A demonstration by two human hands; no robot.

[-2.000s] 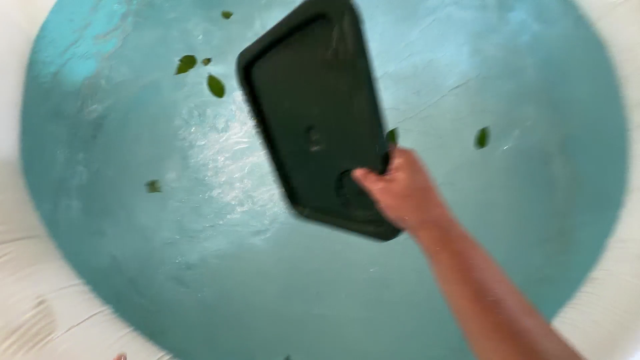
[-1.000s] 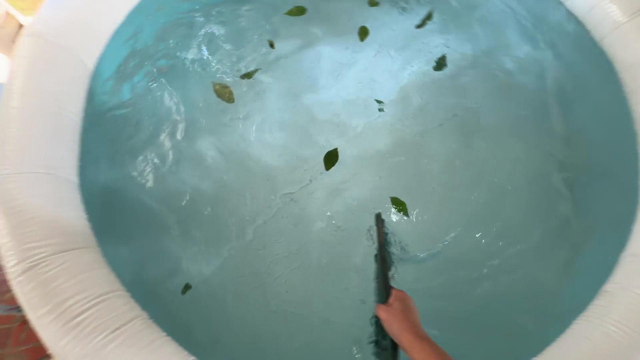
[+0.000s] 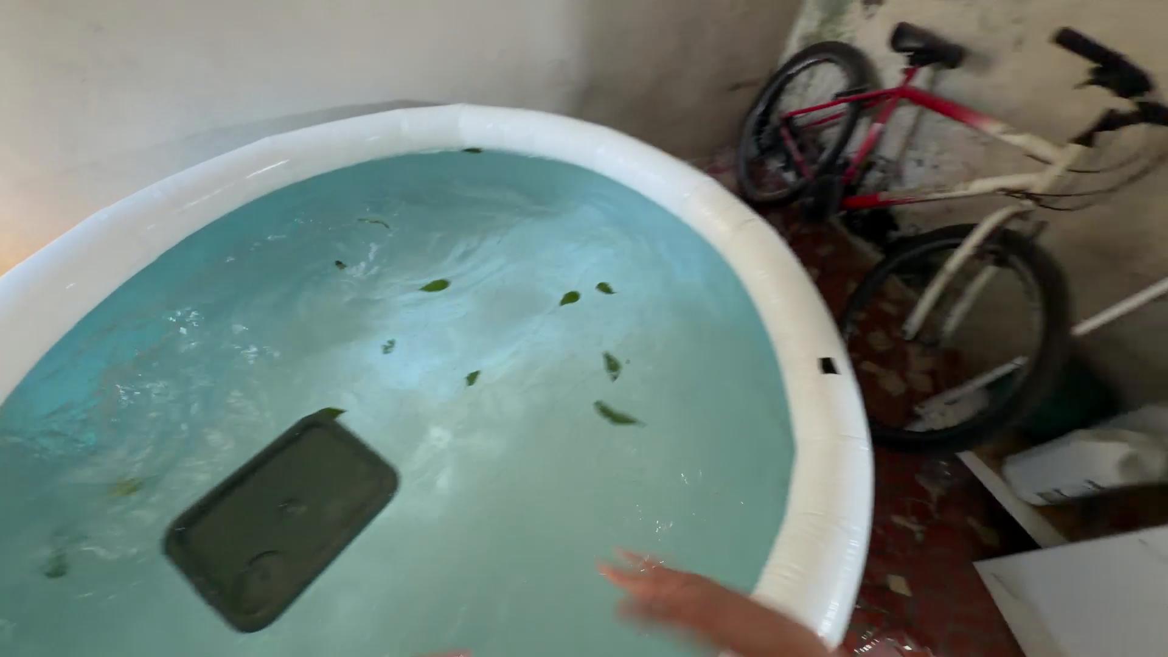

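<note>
My right hand (image 3: 680,598), blurred, hovers above the pool water near the inner side of the right rim, with nothing in it. A dark green rectangular plastic lid or tray (image 3: 283,520) lies in the water at the lower left, apart from the hand. One leaf (image 3: 330,413) is at its upper edge. Several green leaves float farther out, among them one (image 3: 617,414) above my right hand and another (image 3: 435,286) near the middle. At the bottom edge a small bit of skin shows, perhaps fingertips of my left hand (image 3: 444,653); the rest is out of view.
The white inflated rim (image 3: 766,265) of the round pool curves around the water. A red and white bicycle (image 3: 949,192) leans at a wall on the right, over a red tiled floor (image 3: 899,511). A white bag or container (image 3: 1086,465) and a white panel (image 3: 1086,593) are at the lower right.
My right hand has let go of the dark green lid or tray, which it held in both earlier frames and which now lies in the water. The view has swung to take in the bicycle.
</note>
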